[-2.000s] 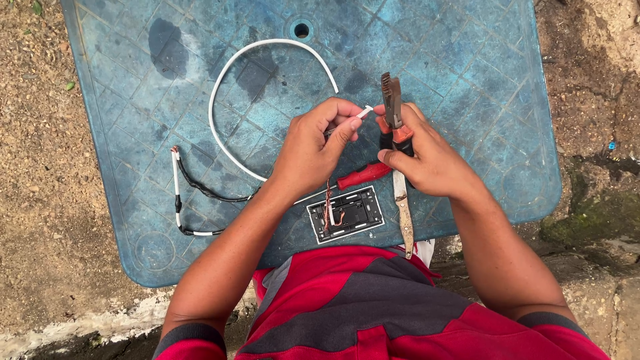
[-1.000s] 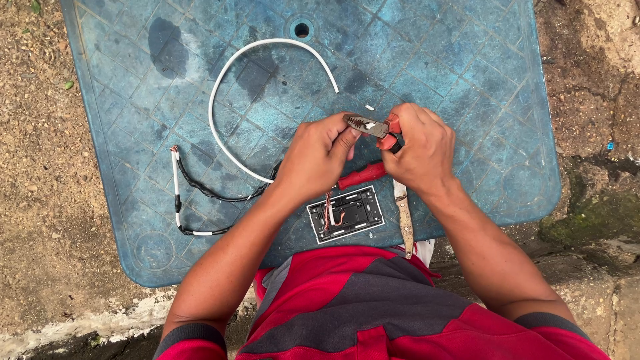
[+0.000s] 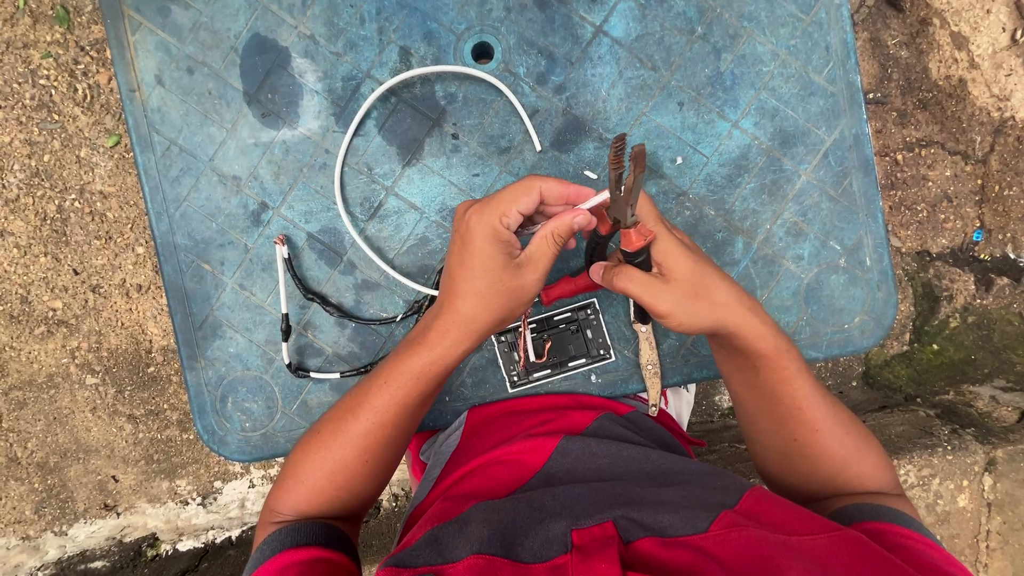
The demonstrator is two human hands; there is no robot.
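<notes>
My left hand pinches a white cable end between thumb and fingers. In my right hand are combination pliers with rusty jaws, pointing away from me and slightly apart, right beside the cable end. Below my hands lies a red tool handle, partly hidden. Near the table's front edge sits a black rectangular plate with a white rim, with bare copper strands and a short white wire over it. A knife with a worn, speckled handle lies to its right, its handle end overhanging the edge.
The blue plastic table has a round hole near its far side. A white cable curves behind my left hand. Black-taped wires with a copper-tipped joint lie to the left. Small white scraps rest near the pliers.
The plier jaws, over the cable end at my left fingers one second ago, now point away from me beside it. A second white scrap shows on the table to the right of the jaws.
</notes>
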